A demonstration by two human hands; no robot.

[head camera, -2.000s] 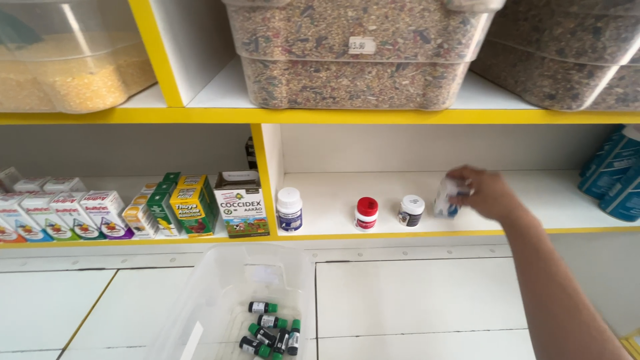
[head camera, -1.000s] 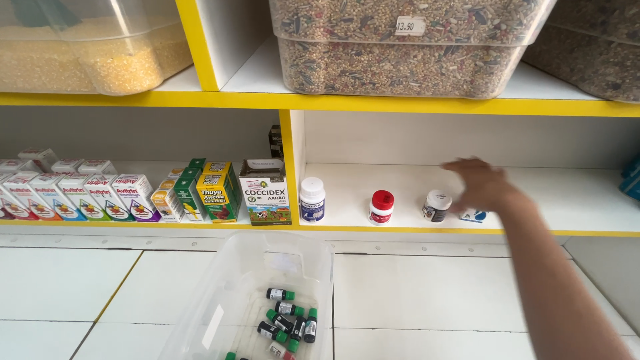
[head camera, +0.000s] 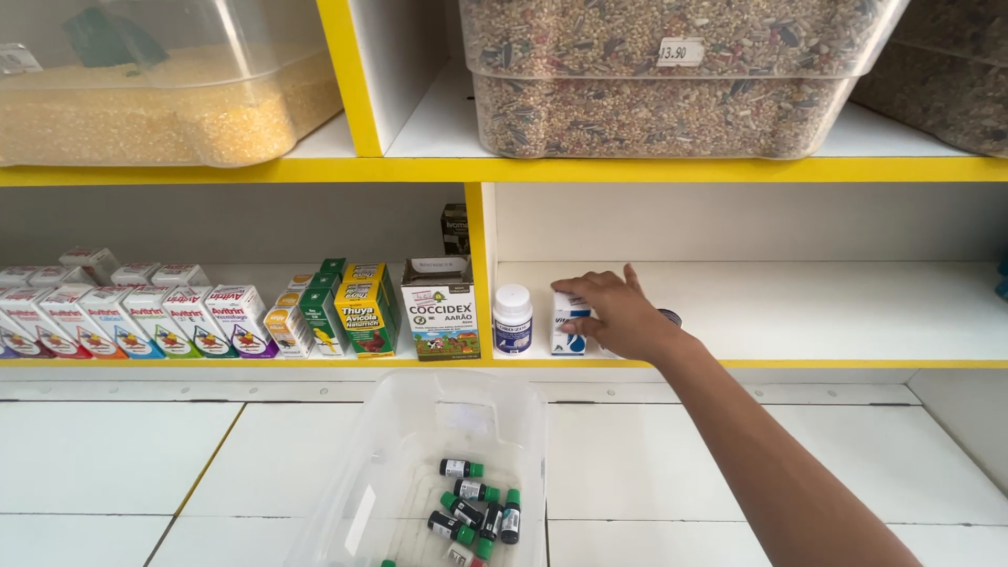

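My right hand (head camera: pixel 618 315) reaches over the lower shelf, with its fingers around the top and right side of a small white and blue box (head camera: pixel 568 323). The box stands at the shelf's front edge, just right of a white plastic bottle with a purple label (head camera: pixel 513 319). Behind my hand a dark-rimmed round container (head camera: pixel 670 316) shows only in part; the red-capped jar is not visible. My left hand is out of view. Below, a clear plastic bin (head camera: pixel 538 441) holds several small dark bottles with green caps (head camera: pixel 491 521).
Left of the yellow-edged divider (head camera: pixel 475 268) stand a Coccidex carton (head camera: pixel 441 311), Thuya cartons (head camera: pixel 366 311) and a row of Avitrin cartons (head camera: pixel 185 315). Above, large clear tubs hold mixed seed (head camera: pixel 661 102) and yellow grain (head camera: pixel 157 118). White panels (head camera: pixel 677 457) lie below the shelf.
My right hand has moved left along the shelf, past where the jars stood in view, to beside the purple-labelled bottle. The white and blue box now stands next to that bottle.
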